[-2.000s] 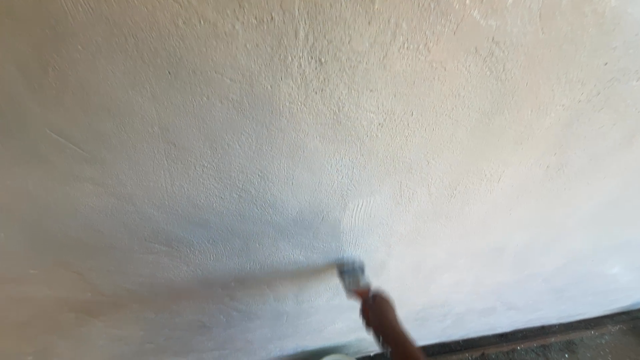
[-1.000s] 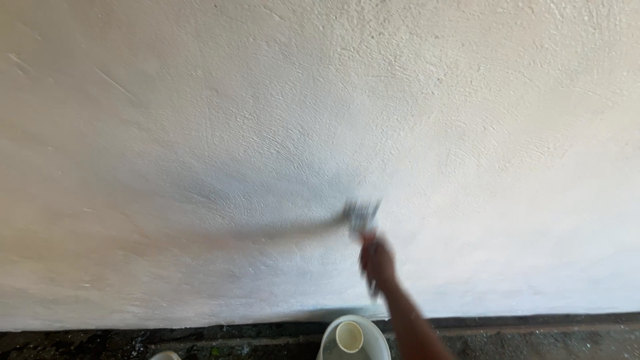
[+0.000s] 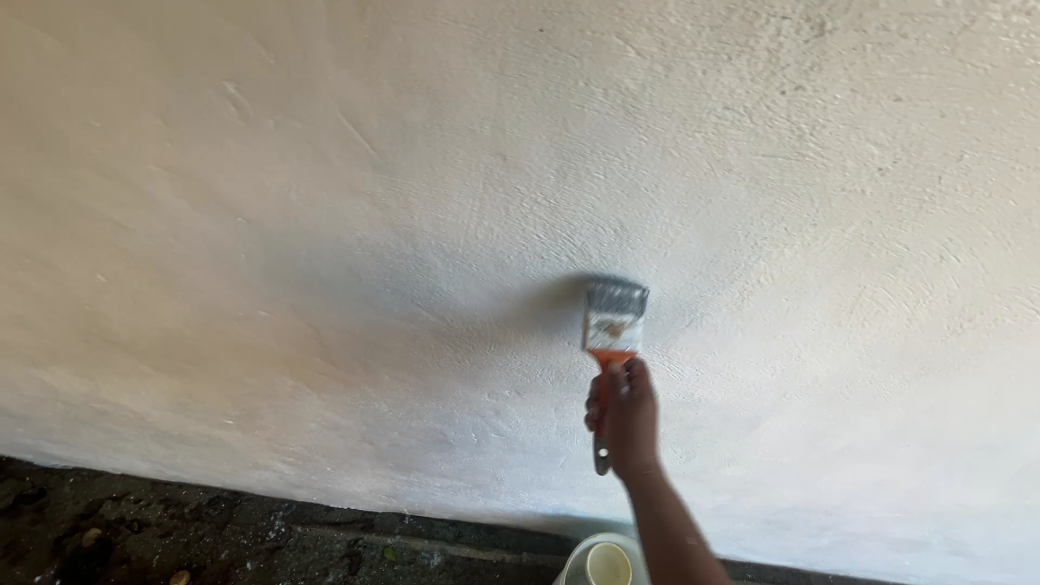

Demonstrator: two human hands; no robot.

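My right hand [image 3: 630, 414] grips the orange handle of a flat paintbrush [image 3: 616, 321], bristles pointing up. Dark bristles flecked with white lie at the surface of a rough plastered wall [image 3: 455, 244], and white paint smears cover the metal ferrule. The brush and arm cast a soft shadow to the left on the wall. Under the forearm, at the bottom edge, stands a whitish bucket [image 3: 578, 561] with a smaller pale cup [image 3: 609, 564] inside; what they contain is not clear. My left hand is out of the picture.
Dark, dirty ground [image 3: 203, 536] with white specks runs along the foot of the wall. A small green leaf [image 3: 389, 553] and a few pale bits lie on it. The bucket stands close to the wall's base.
The brush has stayed in my right hand and is higher in view than two seconds ago, with its bristles now upward. The view has shifted, showing more ground at the lower left.
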